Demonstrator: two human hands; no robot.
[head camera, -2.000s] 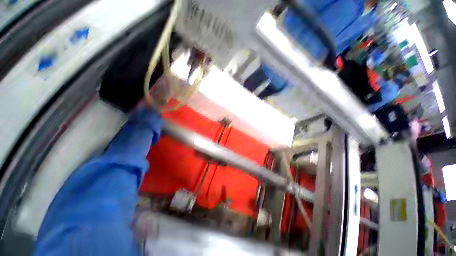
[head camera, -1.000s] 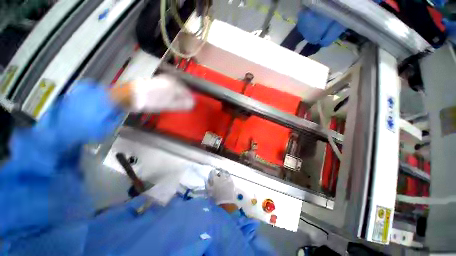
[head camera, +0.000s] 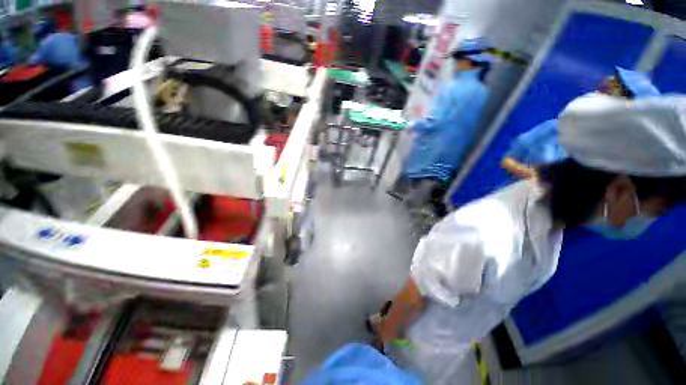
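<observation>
Neither of my hands is in the picture. A blue sleeve or shoulder (head camera: 361, 366), apparently mine, shows at the bottom edge. The nearest machine stands at the lower left, with a long white gantry beam (head camera: 150, 256) bearing blue arrows and a yellow label. Below it, part of the red base plate (head camera: 139, 370) and a small metal fixture (head camera: 176, 353) show. The corner of the white front panel (head camera: 248, 353) is cut off by the bottom edge. No cloth can be made out.
A person in white clothing and cap (head camera: 481, 263) leans close at the right. Another in blue (head camera: 447, 124) stands farther back. Grey floor (head camera: 350, 248) runs between them and the machines. A second machine has a black cable chain (head camera: 75, 116) and white hose (head camera: 159, 147). Blue panels (head camera: 519, 120) stand behind.
The view has swung from the machine's red interior towards the aisle on the right. Both gloved hands have left the picture, and the person in white has come into view.
</observation>
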